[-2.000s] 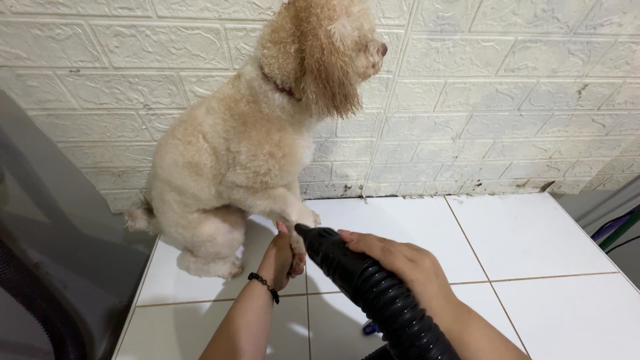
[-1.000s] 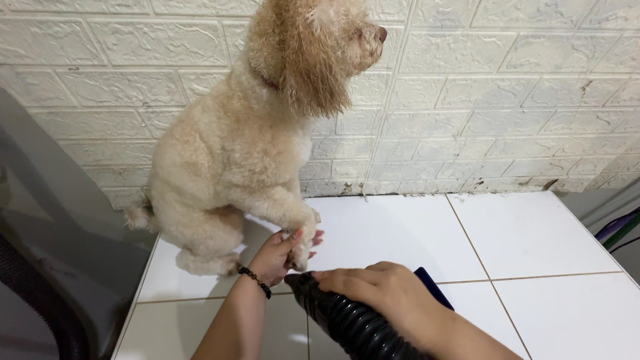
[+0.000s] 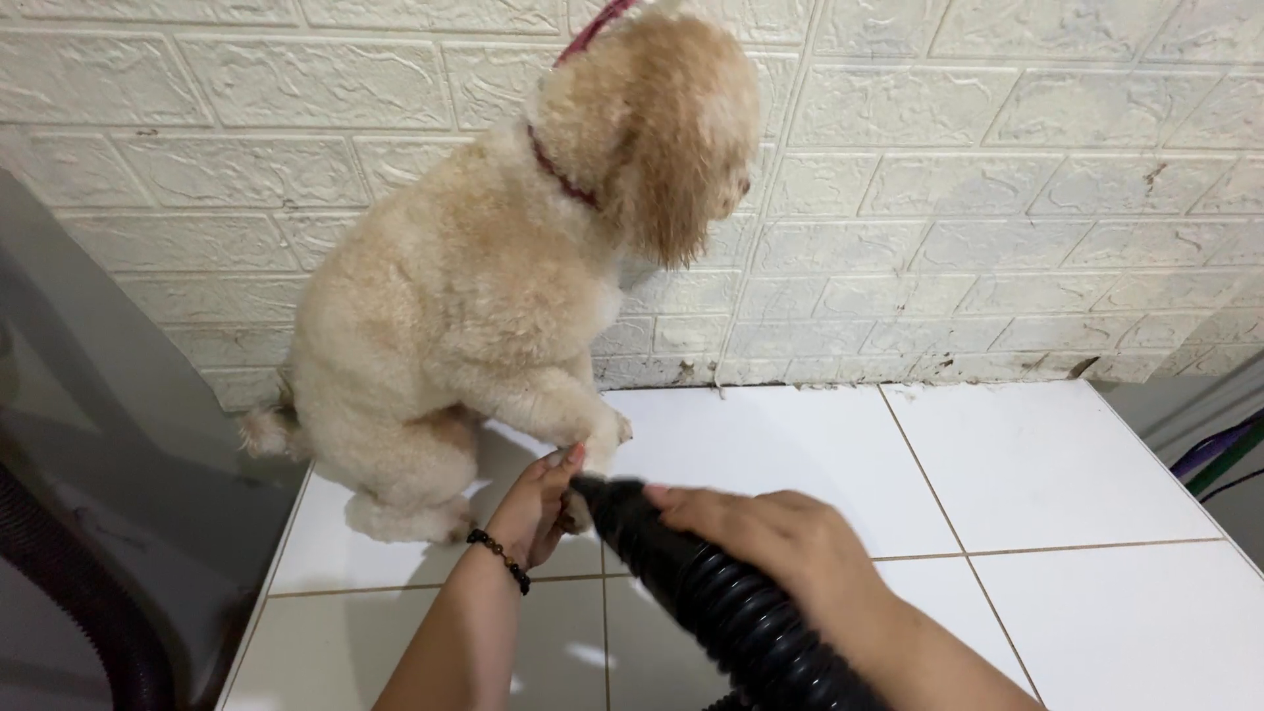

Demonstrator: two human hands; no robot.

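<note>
A cream, curly-coated dog [image 3: 454,286] sits on a white tiled surface, facing right, its lower legs damp-looking at the paw. My left hand [image 3: 538,509], with a beaded bracelet [image 3: 501,561] on the wrist, holds one of its front paws [image 3: 576,512] from below. In my right hand [image 3: 780,538] is the black ribbed hose of a pet dryer [image 3: 726,602]. Its narrow nozzle [image 3: 592,492] points at that paw, close to my left fingers. A dark red collar [image 3: 561,170] circles the dog's neck, and a reddish strap [image 3: 595,30] rises behind its head.
White tiles [image 3: 1116,464] with brown grout form the surface, against a cream brick-pattern wall [image 3: 948,188]. Another dark ribbed hose [image 3: 84,592] runs at the lower left beside a grey panel [image 3: 128,395]. Purple and green cords [image 3: 1224,454] hang past the right edge.
The dog's head has lowered and turned more away from the camera. The nozzle has shifted up against the held paw since one second ago. My left hand still holds the paw.
</note>
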